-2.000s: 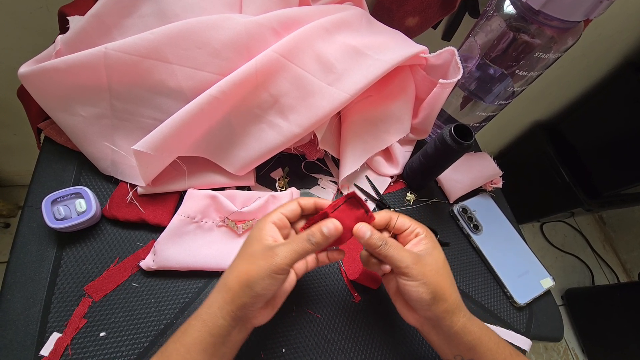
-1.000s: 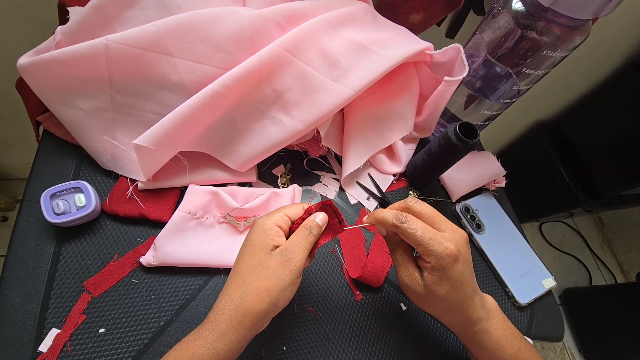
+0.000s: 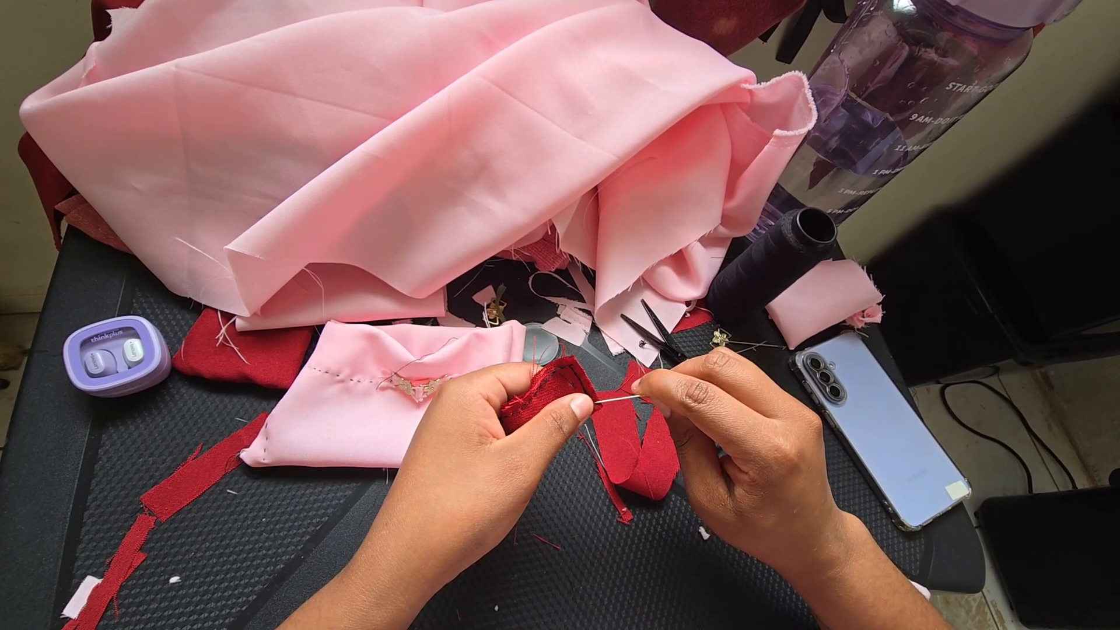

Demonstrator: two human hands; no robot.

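Observation:
My left hand (image 3: 490,455) pinches a small folded piece of red fabric (image 3: 547,389) with dark stitches along its edge. In my right hand (image 3: 744,437), thumb and fingertips grip a thin sewing needle (image 3: 619,399), whose far end meets the right edge of the red piece. Below and between the hands lies a looped red fabric strip (image 3: 643,446). Small black scissors (image 3: 654,334) rest just above my right fingertips, their blades apart and their handles hidden. Left of my left hand is a stitched pink fabric pouch (image 3: 350,385) bearing a gold-coloured ornament (image 3: 416,388).
A large pink cloth (image 3: 394,157) covers the back. At right stand a black thread cone (image 3: 770,262) and a clear purple bottle (image 3: 901,105), near a smartphone (image 3: 884,429). At left lie a purple earbud case (image 3: 116,356), a red fabric piece (image 3: 245,350) and red scraps (image 3: 206,468).
Two seconds ago both hands held the red piece; my right hand has since moved off it and now holds the needle at its edge. The looped red strip shows more fully.

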